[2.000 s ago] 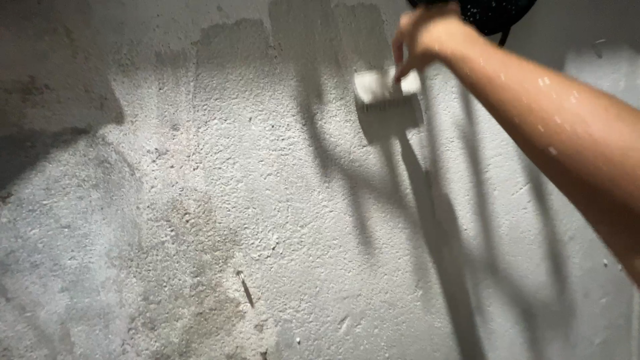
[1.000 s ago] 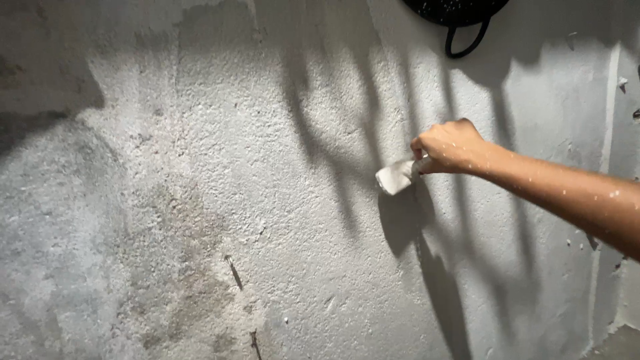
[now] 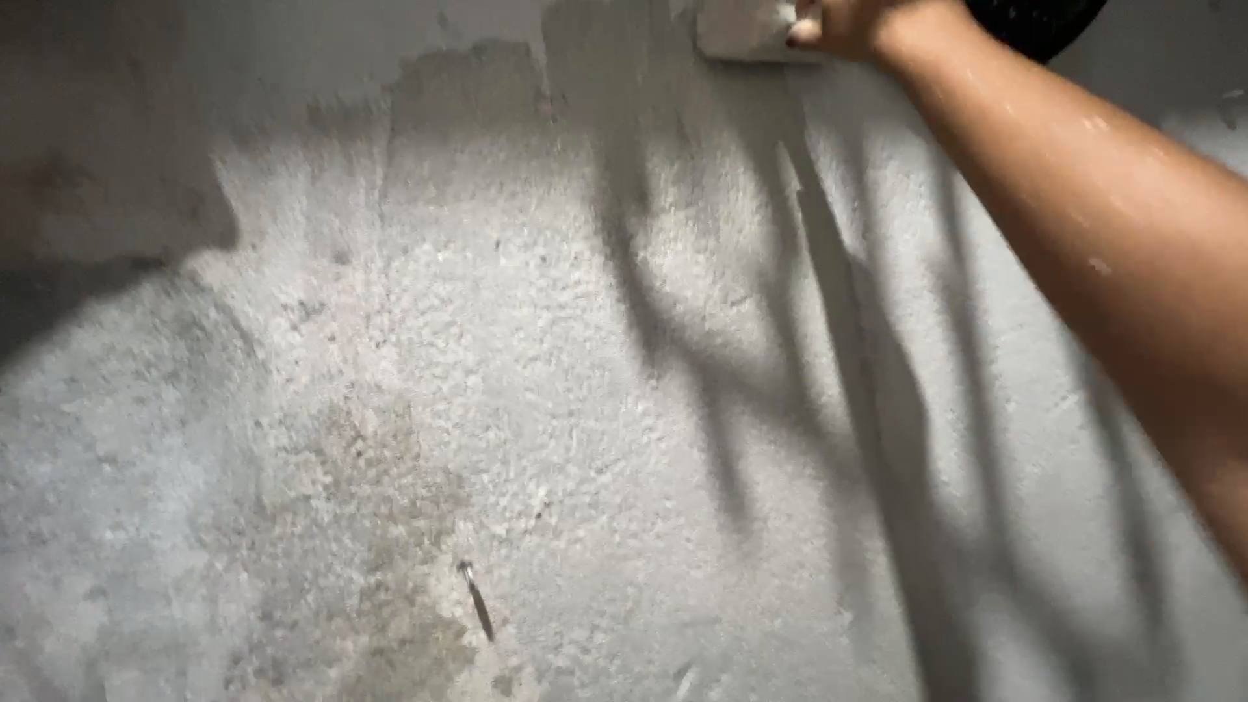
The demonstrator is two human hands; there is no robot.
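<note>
My right hand [image 3: 843, 27] grips a wide, pale paint brush [image 3: 749, 31] at the top of the view, right of centre. The brush lies against the rough grey-white wall [image 3: 546, 390], and its upper part is cut off by the frame's edge. Small white paint specks dot the forearm, which reaches in from the right. Around the brush the wall shows darker, damp-looking vertical strokes. My left hand is out of view.
A black speckled pan [image 3: 1043, 24] hangs at the top right, close behind the wrist. A nail [image 3: 466, 570] sticks out of the wall low and left of centre. Long shadows cross the wall on the right.
My right hand and the brush have moved up the wall from the lower spot of one second ago, where the brush also touched or nearly touched the wall. The grip is unchanged.
</note>
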